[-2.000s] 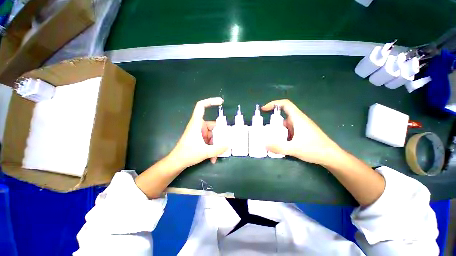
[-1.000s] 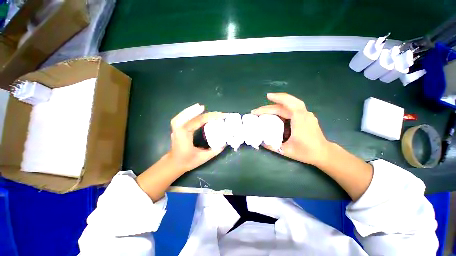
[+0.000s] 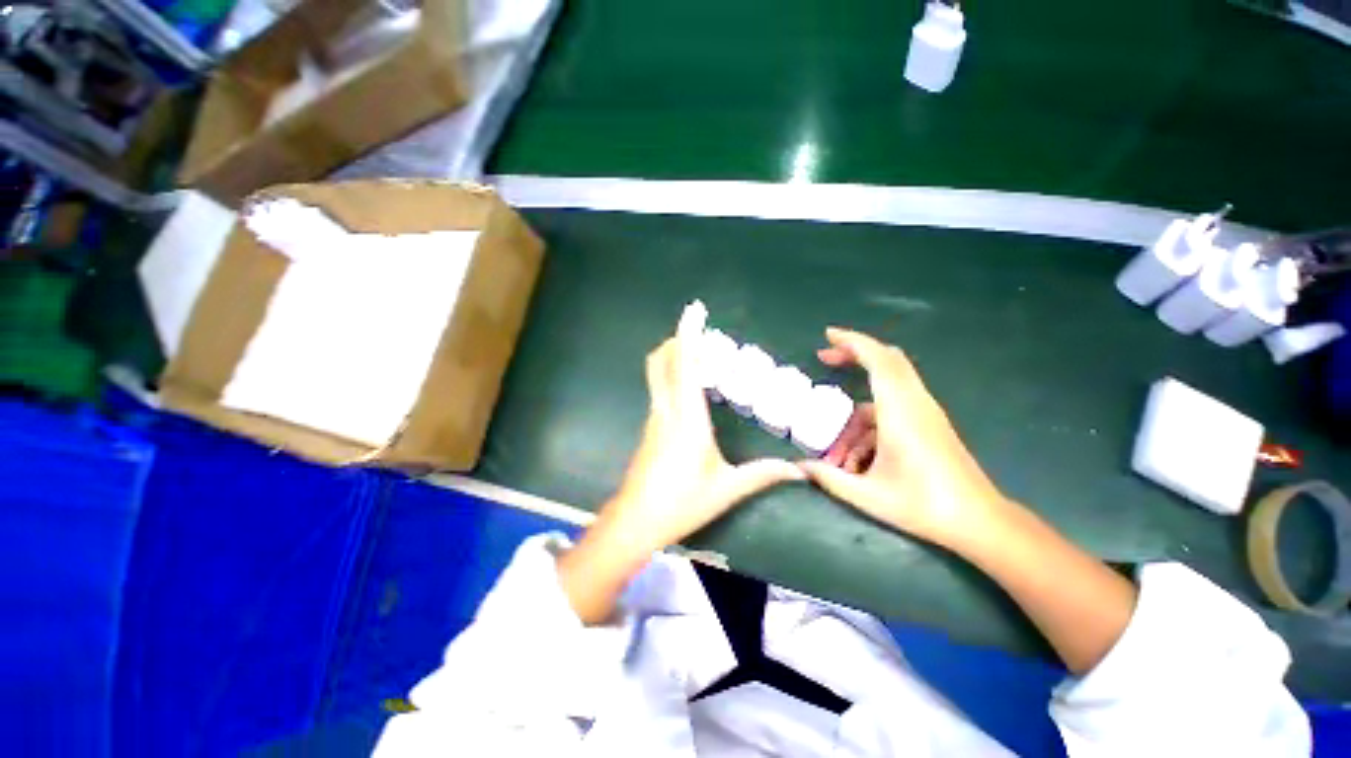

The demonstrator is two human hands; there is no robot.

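A short row of several white dropper bottles (image 3: pixel 774 394) is held between my two bare hands above the dark green bench. The row slants down to the right; the nozzles cannot be made out clearly. My left hand (image 3: pixel 685 452) grips the row's left end, its fingers pointing up. My right hand (image 3: pixel 901 452) grips the right end, thumb near the left thumb. An open brown carton (image 3: pixel 504 333) stands at the left, with a white sheet (image 3: pixel 348 333) inside and a cluster of white bottles (image 3: pixel 294 230) in its far left corner.
Set-aside white bottles (image 3: pixel 1208 282) lie at the right. A white block-like pad (image 3: pixel 1197 444), a red-orange item (image 3: pixel 1280 455) and a tape roll (image 3: pixel 1264 548) lie nearer. One bottle (image 3: pixel 935 49) is on the conveyor (image 3: pixel 667 89). A second carton (image 3: pixel 334 126) is behind; blue crates (image 3: pixel 222 592) are at lower left.
The view has turned left. The held row has gone from level to slanting, and both hands have turned with it. A bottle has come into view on the conveyor.
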